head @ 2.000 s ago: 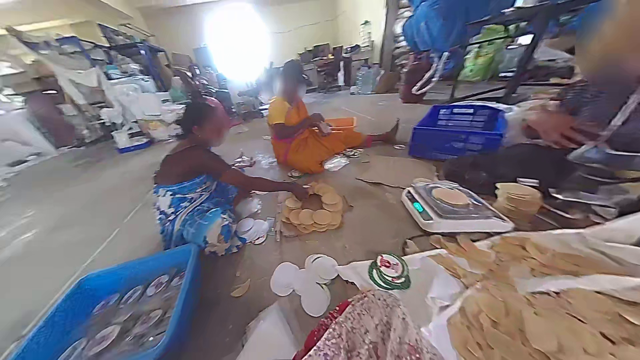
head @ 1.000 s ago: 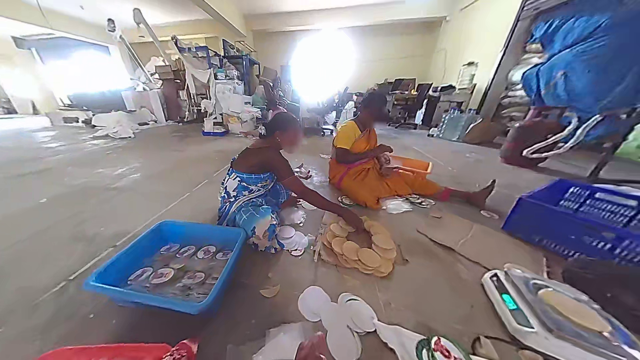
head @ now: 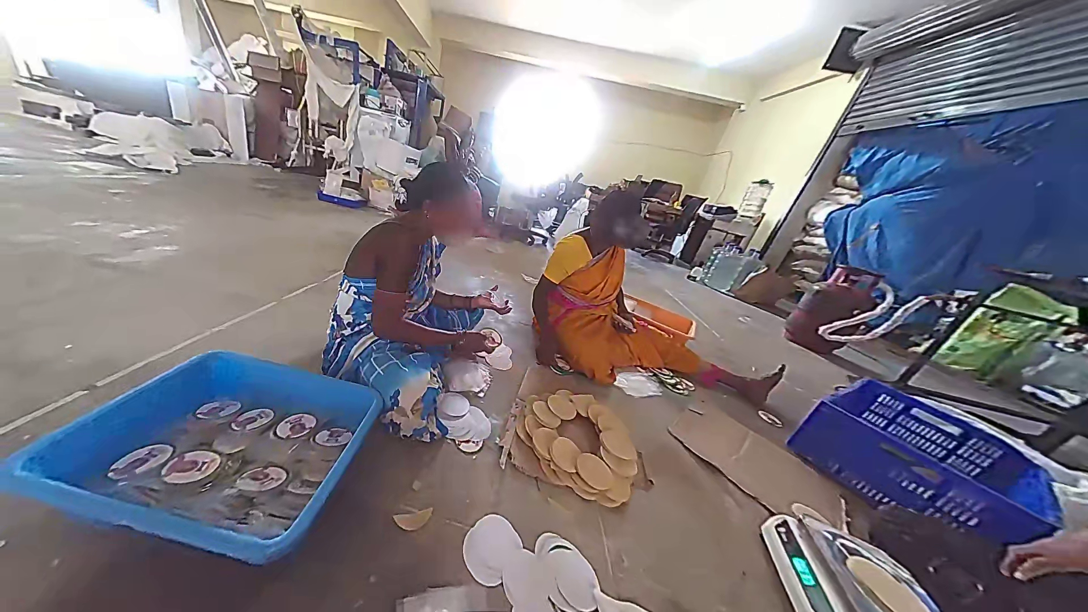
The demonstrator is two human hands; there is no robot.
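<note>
Neither of my hands is in view. Nearest the bottom edge, several white round discs [head: 557,578] lie overlapping on the floor. Beyond them, tan discs [head: 565,455] form a ring on a flat sheet. At the lower right a digital scale [head: 790,565] with a lit display bears a tan disc [head: 884,586] on its metal pan. A blue plastic tub [head: 357,425] at the left holds several round printed pieces [head: 191,466] under clear wrapping. A person in a blue patterned cloth sits by the ring, with one hand at a small printed disc [head: 490,338].
Another person, in orange, sits beside an orange tray [head: 667,319]. Someone else's hand enters at the right edge, near a dark blue crate [head: 926,459]. Cardboard [head: 756,459] lies before the crate. A gas cylinder [head: 829,310] stands farther back.
The person in blue has drawn the reaching hand back from the tan ring; both of that person's hands are now in front of the body. The view has swung between frames.
</note>
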